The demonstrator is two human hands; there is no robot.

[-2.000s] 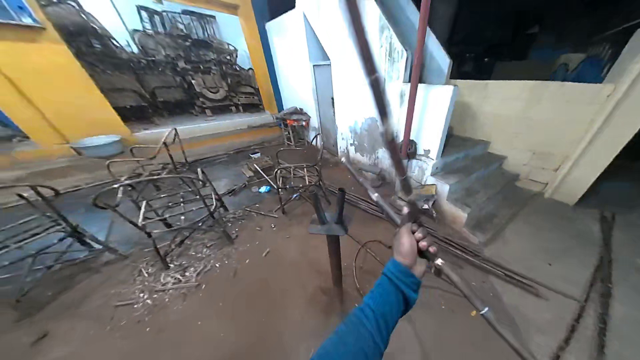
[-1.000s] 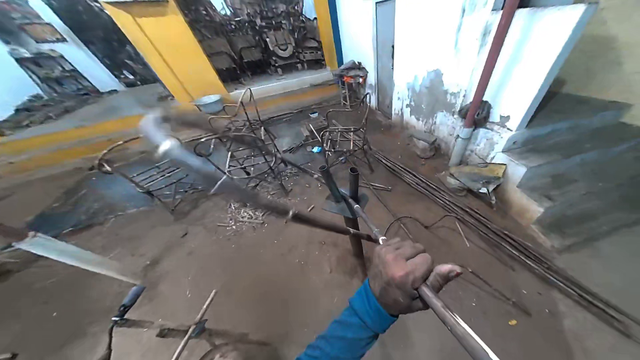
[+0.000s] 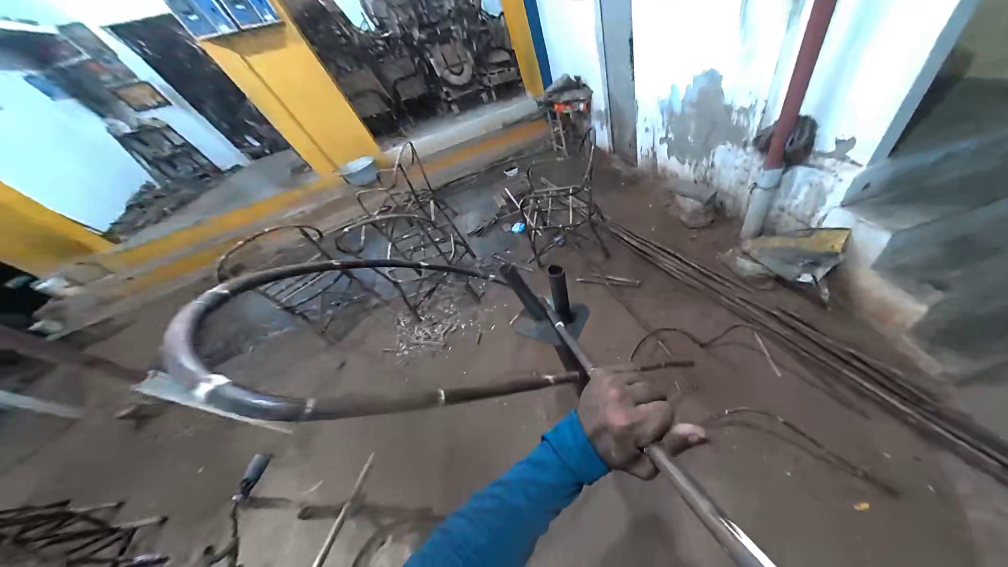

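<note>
My left hand (image 3: 630, 417), in a blue sleeve, is closed around a long rattan-like pole (image 3: 709, 512) right of centre. Beyond the hand the pole passes the two short upright metal pipes (image 3: 543, 295) of a post with a flat plate. It curves in a wide loop (image 3: 185, 339) at the left and comes back under itself, its end (image 3: 677, 365) just beyond my hand. Pale bands mark its joints. Whether it touches both pipes is unclear. My right hand is out of view.
Bent-cane chair frames (image 3: 425, 236) stand behind the post beside shavings (image 3: 425, 335). Long poles (image 3: 756, 315) lie along the right. A dark-ended tool (image 3: 253, 472) and a thin stick (image 3: 342, 512) are at lower left. Steps (image 3: 945, 236) rise at right.
The pole was raised steeply two seconds ago; it now lies lower across the post, its curved loop in sight at the left. My left hand has stayed closed on it. The view has turned left and down.
</note>
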